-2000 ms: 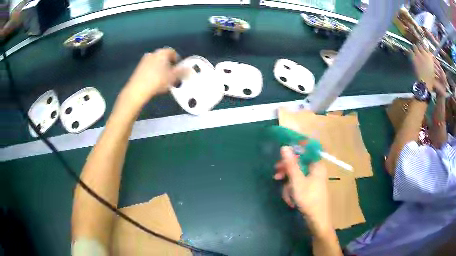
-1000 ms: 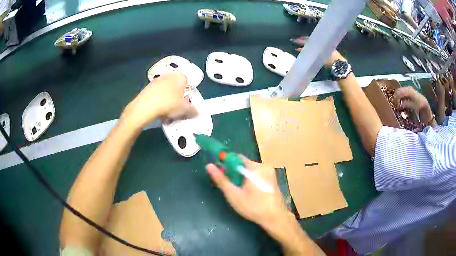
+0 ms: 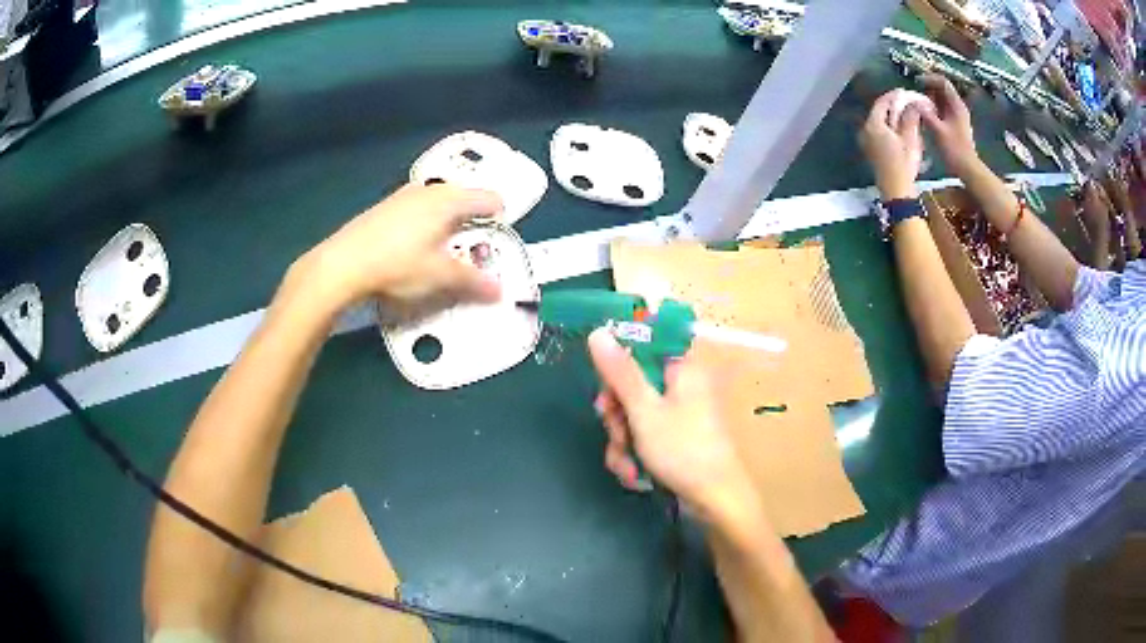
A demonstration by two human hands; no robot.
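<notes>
My left hand [image 3: 409,258] rests on a white plastic housing [image 3: 471,358] that lies over the pale rail, thumb and fingers spread around its upper part. A dark round hole shows at the housing's lower left; part of it is hidden under the hand. My right hand [image 3: 666,408] is closed around the handle of a green hot glue gun [image 3: 603,310]. The gun points left, its dark nozzle at the housing's right edge; I cannot tell if they touch. A white glue stick [image 3: 742,337] sticks out of its rear.
More white housings [image 3: 607,165] lie on the green belt, with wired sub-assemblies [image 3: 566,40] beyond. Cardboard [image 3: 798,465] lies right, another piece [image 3: 329,565] lower left. A grey post [image 3: 785,126] rises behind; a black cord [image 3: 207,525] crosses left. A neighbouring person's hands [image 3: 917,119] are at upper right.
My left hand took hold of a housing and brought it over the rail. The glue gun swung left to it, then turned nearly level. The neighbour's hands have come together over the belt.
</notes>
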